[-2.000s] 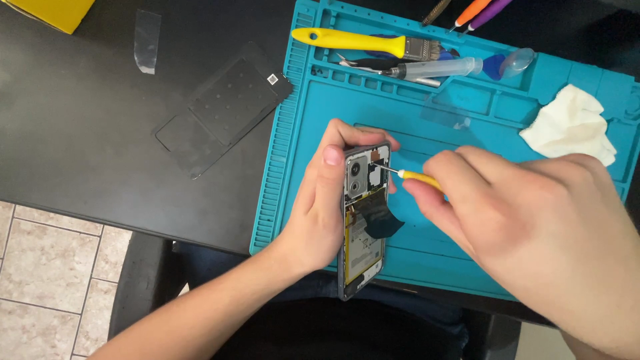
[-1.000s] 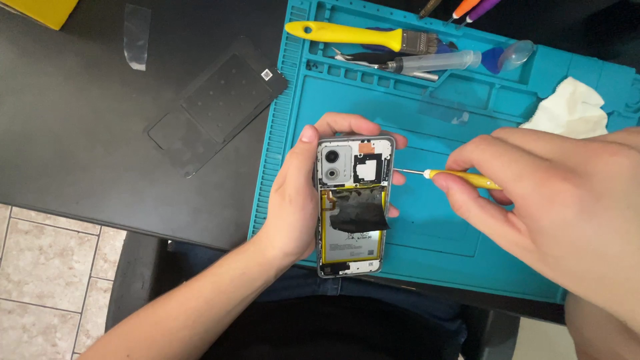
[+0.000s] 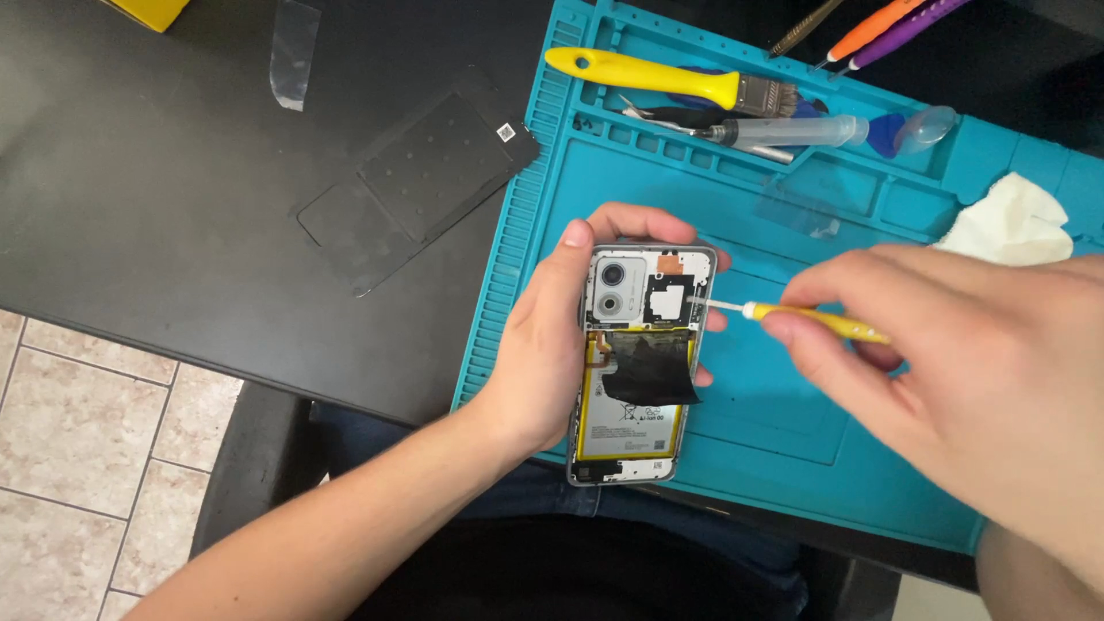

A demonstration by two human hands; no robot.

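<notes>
My left hand [image 3: 552,336] holds an opened smartphone [image 3: 634,435] by its edges, with its inside facing the camera. The camera module [image 3: 612,289] sits at the phone's upper left, and a loose black film [image 3: 651,366] hangs over part of the battery [image 3: 625,427]. A thin metal-tipped tool with a yellow handle [image 3: 811,322], perhaps a screwdriver, is in the fingers of my right hand [image 3: 914,336]. Its tip lies at the phone's upper right edge, by the black-framed part; whether it touches cannot be told.
Under the phone lies a teal silicone repair mat [image 3: 768,414]. Its trays hold a yellow-handled brush [image 3: 655,78], a syringe [image 3: 793,131] and metal tools. A white cloth [image 3: 1009,224] lies at right. Left are a dark phone-shaped film [image 3: 431,172] and a clear strip [image 3: 295,56].
The phone was tilted on its side two seconds ago and now faces the camera more flatly. The tool's tip was over the upper inner parts, then drew back to the right edge.
</notes>
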